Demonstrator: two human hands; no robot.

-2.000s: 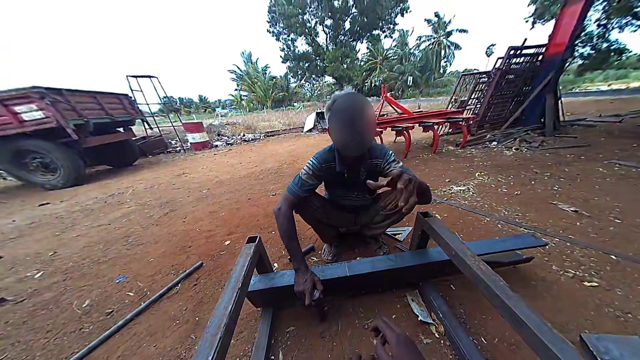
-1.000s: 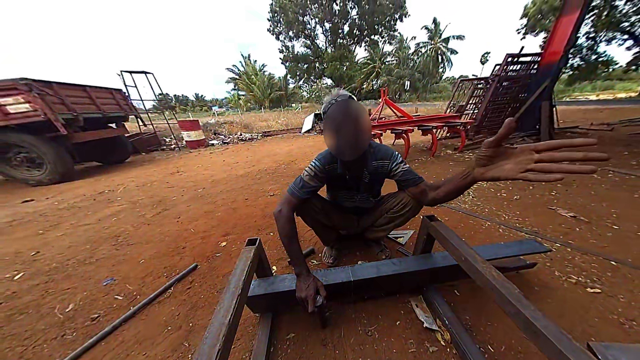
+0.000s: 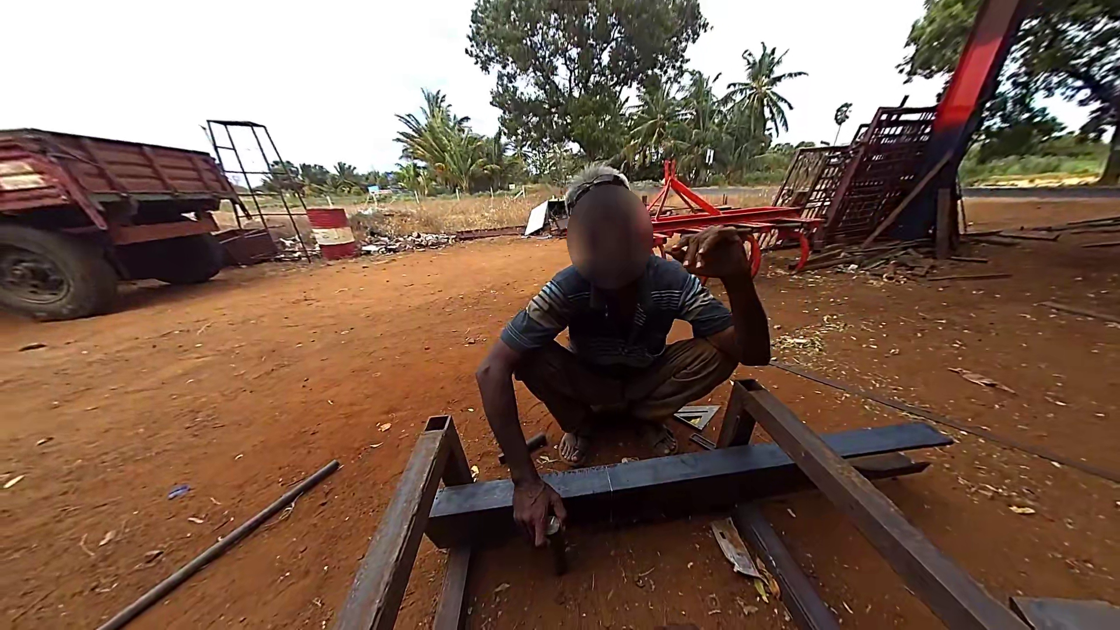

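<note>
Neither my left hand nor my right hand can be made out; only a tiny dark sliver touches the bottom edge. Opposite squats a person (image 3: 626, 324) in a striped shirt. One of that person's hands (image 3: 536, 512) grips a short dark tool (image 3: 556, 547) upright at the near side of a dark steel channel or beam (image 3: 639, 486); its exact kind is unclear. The person's other hand (image 3: 713, 252) is raised beside the head. The beam lies crosswise between a left steel frame (image 3: 398, 534) and a right steel frame (image 3: 875, 516), with pale marks on its top.
A metal pipe (image 3: 219, 547) lies on the soil at left. By the person's feet are a metal square (image 3: 696, 416) and a short dark bar (image 3: 523, 448). Behind stand a red trailer (image 3: 122, 184), a painted drum (image 3: 332, 233) and a red farm implement (image 3: 726, 219).
The person's raised hand, stretched out to the right one second ago, has come back beside the head. A hand at the bottom edge two seconds ago has left view.
</note>
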